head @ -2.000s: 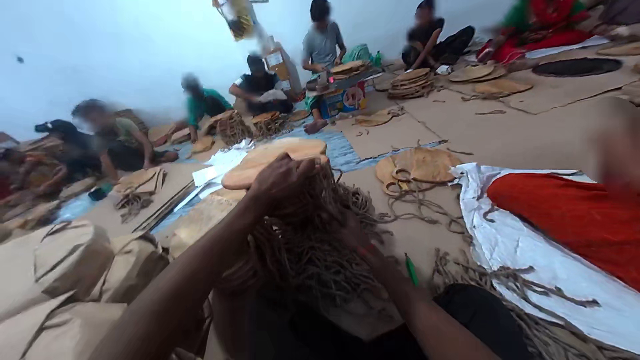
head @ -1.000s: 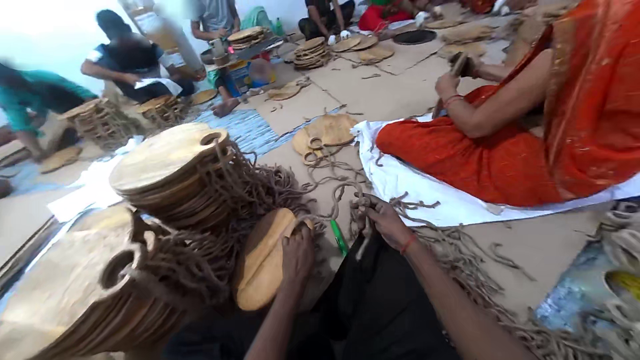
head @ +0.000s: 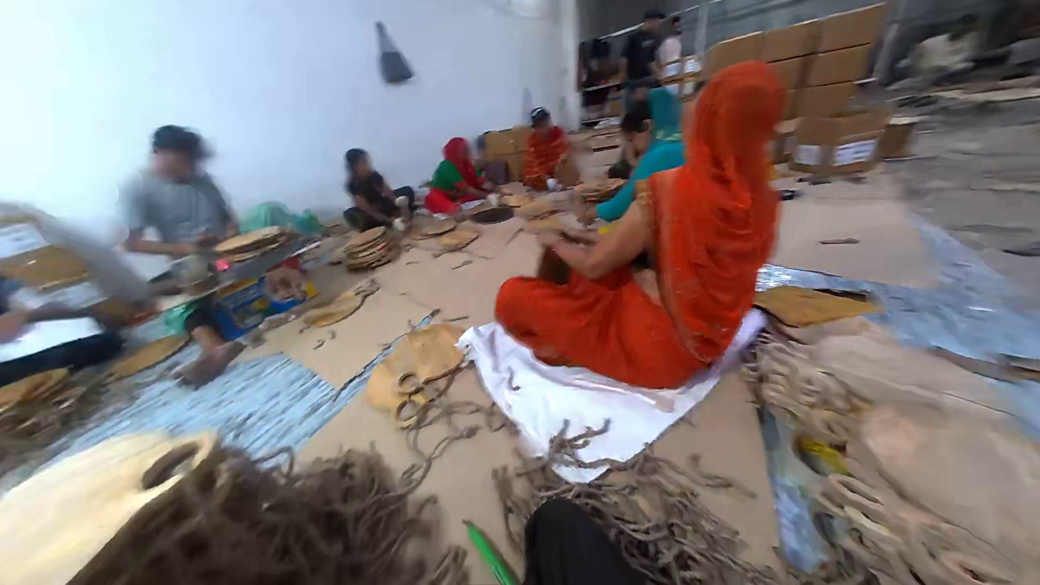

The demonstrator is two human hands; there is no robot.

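Note:
Neither of my hands shows in the head view. At the bottom left lies a pale wooden board with a handle hole [head: 89, 496], and a thick bundle of brown cords [head: 284, 520] hangs beside it. A green pen-like thing [head: 490, 552] lies on the floor sheet near my dark-clothed knee [head: 573, 548]. Loose brown cord pieces [head: 666, 520] are heaped right of the knee. Further forward, round wooden boards with holed handles [head: 418, 361] rest on the brown sheet, with cords trailing from them.
A person in orange clothing [head: 609, 325] sits on a white cloth [head: 520, 390] ahead. Other people sit along the wall by stacks of boards [head: 370, 248]. At the right are more looped pieces [head: 861, 504] and blue sheeting [head: 959, 284]; cardboard boxes [head: 841, 65] stand behind.
The view has swung to the right and up. Both hands, seen a second ago at a wooden board and cords, have left the picture.

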